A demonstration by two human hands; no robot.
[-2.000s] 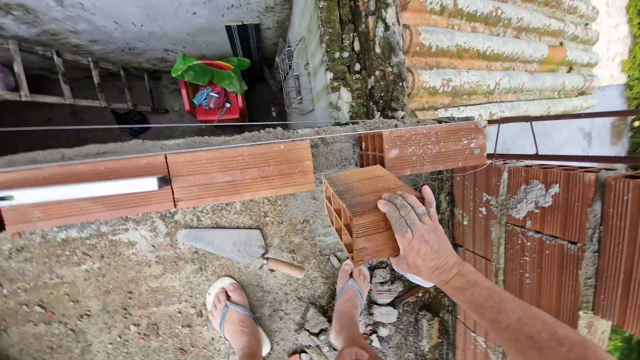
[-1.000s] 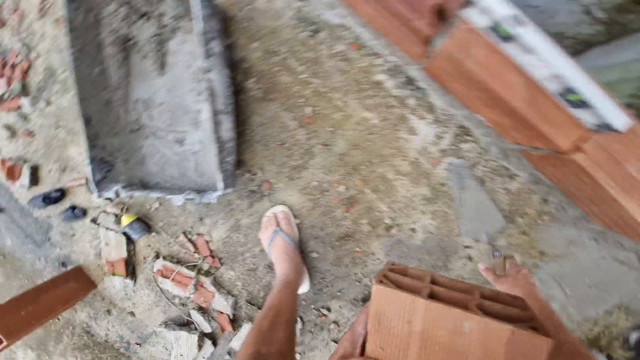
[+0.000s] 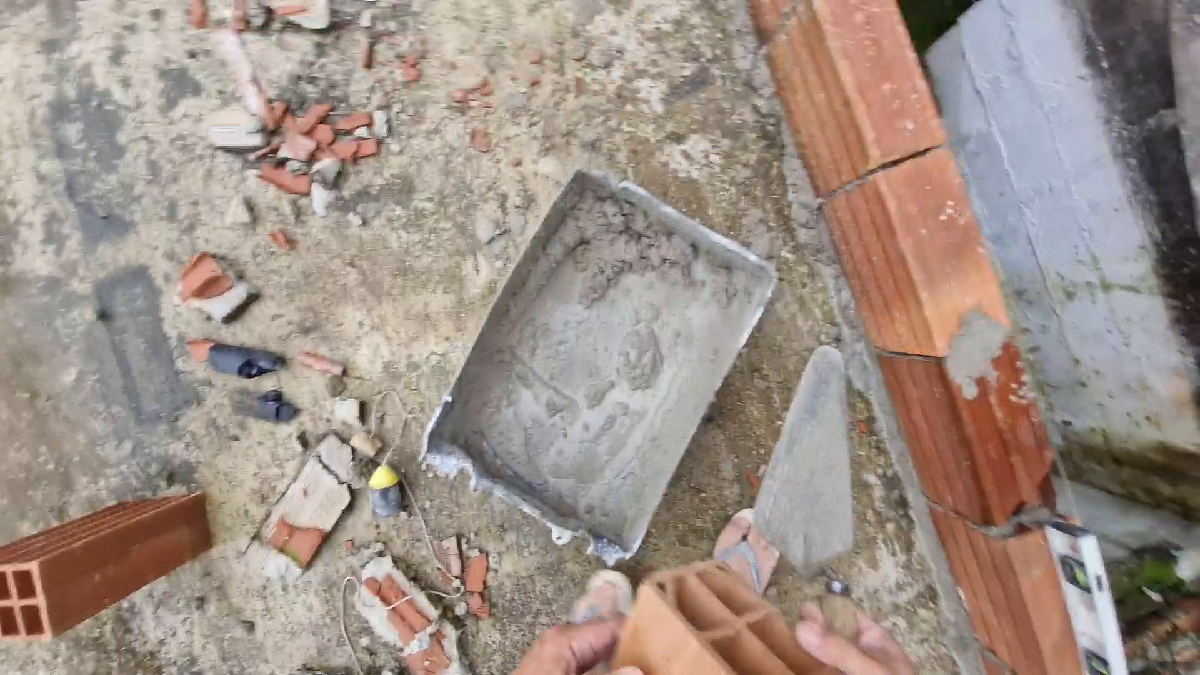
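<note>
At the bottom of the view my left hand [image 3: 577,649] grips a hollow clay brick [image 3: 717,623], its open cells facing up. To its right, my right hand [image 3: 853,645] is closed around the wooden handle of a masonry trowel [image 3: 811,469], whose blade points away from me. Whether the right fingers also touch the brick cannot be told. Ahead of both hands lies a mortar trough [image 3: 750,251] with wet grey mortar [image 3: 600,366] spread inside.
A row of laid clay bricks [image 3: 900,216] runs along the right, with a spirit level [image 3: 1087,591] on it. At left lie another hollow brick [image 3: 112,558], a plumb bob [image 3: 385,492] with string, and broken brick pieces [image 3: 323,141].
The trowel, lying on the ground in the earlier frames, is now in my right hand. The brick was under one hand two seconds ago beside the wall. The view has swung to the trough.
</note>
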